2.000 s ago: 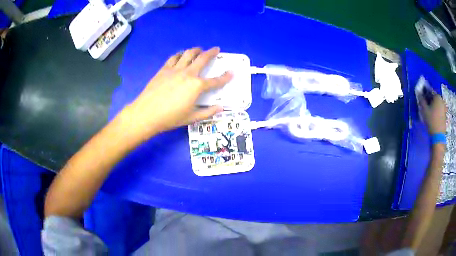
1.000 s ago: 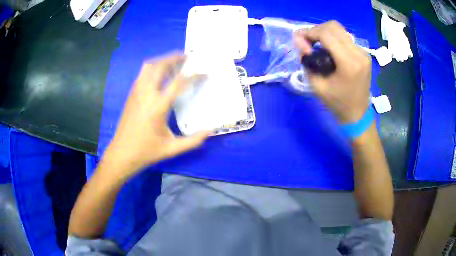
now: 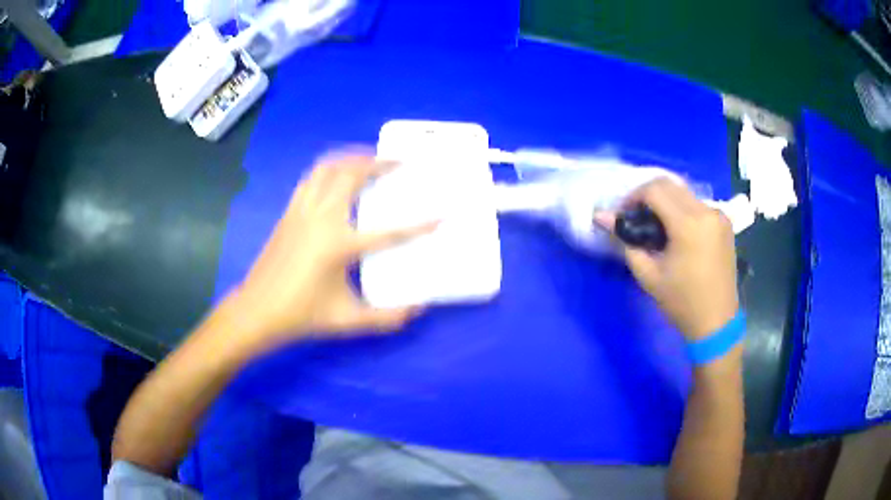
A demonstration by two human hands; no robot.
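Observation:
A white housing (image 3: 440, 259) lies plain side up in front of me, with no board showing. My left hand (image 3: 318, 249) grips it from the left, fingers over its face and thumb at its near edge. A second white housing (image 3: 435, 140) shows just beyond it; the near one seems to overlap or touch it. My right hand (image 3: 696, 264) is closed around a black-handled tool (image 3: 641, 228), over the cords at the right; its shaft is not clear. The white cords in clear bags (image 3: 586, 190) run right from the housings, blurred.
The work lies on a blue sheet (image 3: 469, 381) over a dark bench (image 3: 88, 215). Two white housing parts (image 3: 195, 73), one with electronics showing, lie at the far left beside a bagged cord. A crumpled white glove or rag (image 3: 767, 171) and another blue sheet (image 3: 840, 293) are at the right.
My right hand has come from the far right with the black-handled tool. The near housing's board, earlier exposed, is now hidden under white, and that housing sits closer to the far one.

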